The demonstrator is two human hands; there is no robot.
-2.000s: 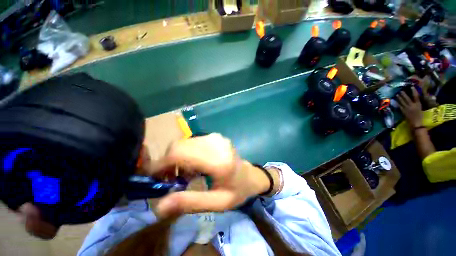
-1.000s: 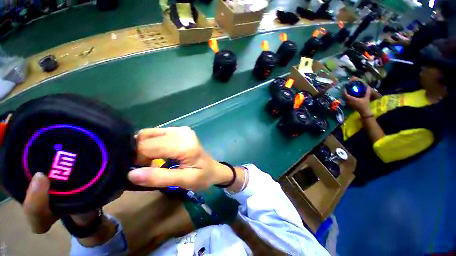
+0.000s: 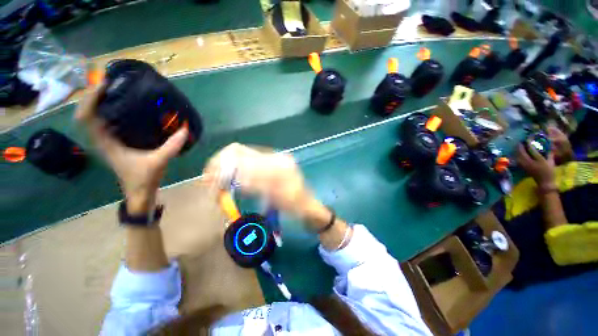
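Note:
A black portable Bluetooth speaker (image 3: pixel 141 105) with an orange strap is held up at the left by my left hand (image 3: pixel 134 157). A small blue light and an orange-red mark show on it. My right hand (image 3: pixel 262 180) is blurred, above a second speaker (image 3: pixel 249 239) with a lit blue-cyan ring and an upright orange strap. Whether its fingers hold anything cannot be told. A blue-and-white USB strip (image 3: pixel 277 281) lies beside that speaker on the bench.
A cardboard sheet (image 3: pixel 197 282) covers the bench at left. A speaker (image 3: pixel 52 153) lies on the green belt at left; several stand further along. Clustered speakers (image 3: pixel 436 180) and an open carton (image 3: pixel 452 275) are at right, beside a person in yellow and black (image 3: pixel 570 230) holding a speaker.
My left hand has moved the speaker up and away, and its bright ring no longer shows. My right hand has left that speaker. The second lit speaker has come into full view.

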